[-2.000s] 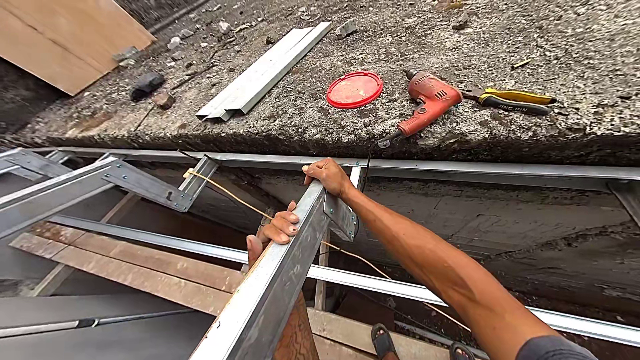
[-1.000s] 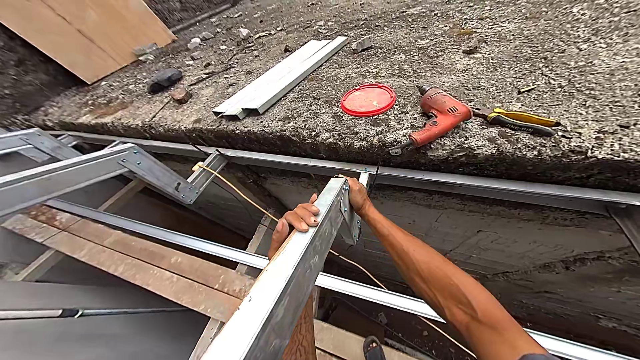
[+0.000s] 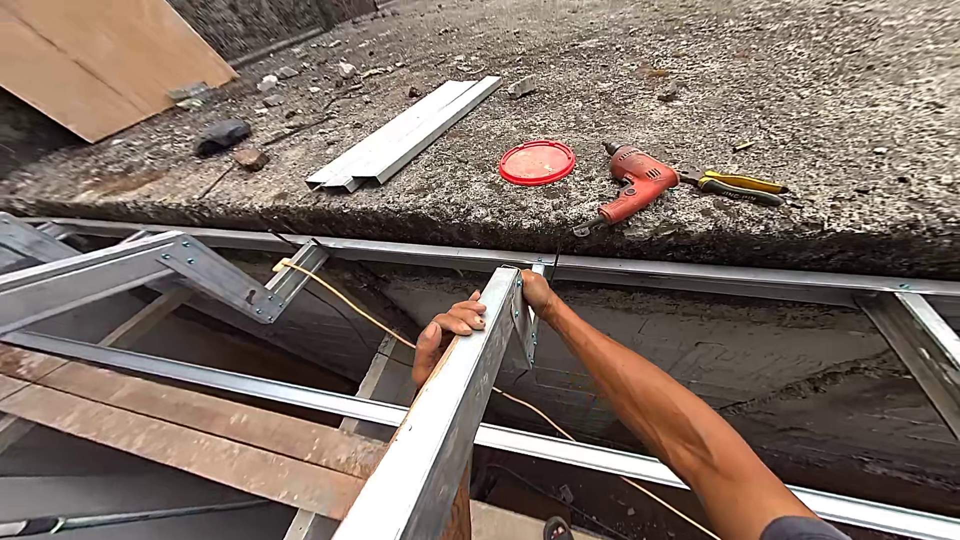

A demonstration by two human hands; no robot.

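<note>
A long galvanized steel channel point(image 3: 442, 420) runs up from the bottom of the view to a short screwed bracket point(image 3: 523, 322) at its far end. My left hand point(image 3: 450, 334) grips the channel from its left side, fingers over the top edge. My right hand point(image 3: 536, 292) is closed around the far end by the bracket, its fingers partly hidden. Just beyond lies a steel rail point(image 3: 660, 271) along the concrete edge. On the concrete slab rest a red power drill point(image 3: 639, 180), pliers with yellow and black handles point(image 3: 742, 187), a red plastic lid point(image 3: 537, 163) and short steel channels point(image 3: 405, 135).
Wooden planks point(image 3: 202, 427) and a thin metal rail point(image 3: 600, 459) cross below the frame. A joined steel frame point(image 3: 217, 281) stands at left. A pale cable point(image 3: 352, 307) passes behind the channel. Plywood point(image 3: 112, 60), a dark stone point(image 3: 223, 137) and rubble lie at upper left.
My right hand has gone from the top of the channel's end to its right side by the bracket. My left hand still grips the channel.
</note>
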